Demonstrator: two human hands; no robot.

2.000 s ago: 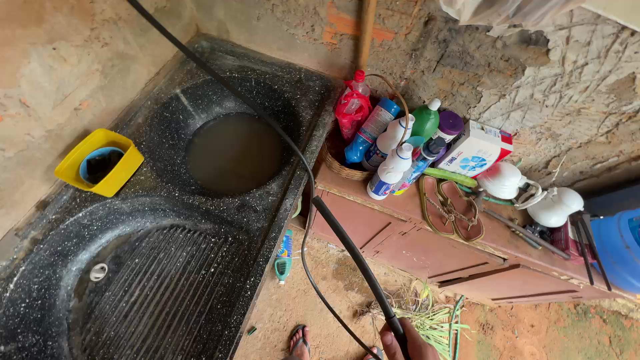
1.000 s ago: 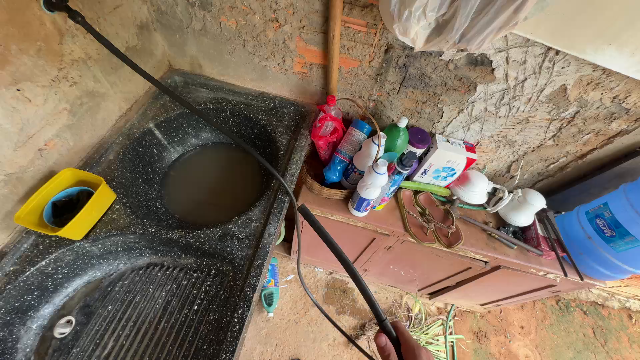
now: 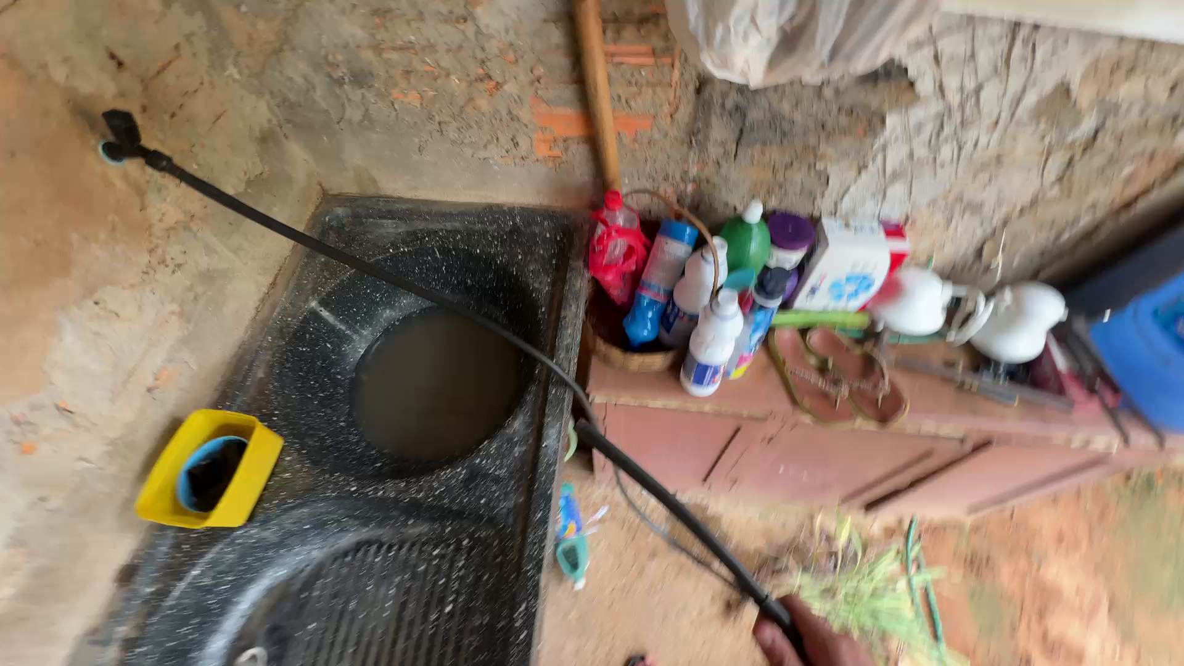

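Note:
My right hand (image 3: pixel 814 634) is closed around a thick black hose (image 3: pixel 680 513) at the bottom right. This hose slants up and left, its far end close to the sink's right edge. A thinner black hose (image 3: pixel 361 266) runs from a black tap fitting (image 3: pixel 122 139) on the wall, across the basin, then down beside the thick one. Whether the two join is unclear. Murky water (image 3: pixel 439 384) lies in the round basin of the dark speckled sink (image 3: pixel 546 462). A yellow container (image 3: pixel 254 472) with a blue-rimmed dark item inside sits on the sink's left side. My left hand is not visible.
A pinkish cabinet (image 3: pixel 666 444) right of the sink carries a wicker basket (image 3: pixel 638 359) of bottles, a white box (image 3: pixel 837 264), sandals (image 3: pixel 837 379) and white lamp-like items (image 3: pixel 1017 322). A wooden pole (image 3: pixel 599 102) leans on the wall. Bottles and cut grass (image 3: pixel 860 592) lie on the ground.
The view has shifted left and up, bringing the whole tap fitting into sight. My right hand still holds the thick hose.

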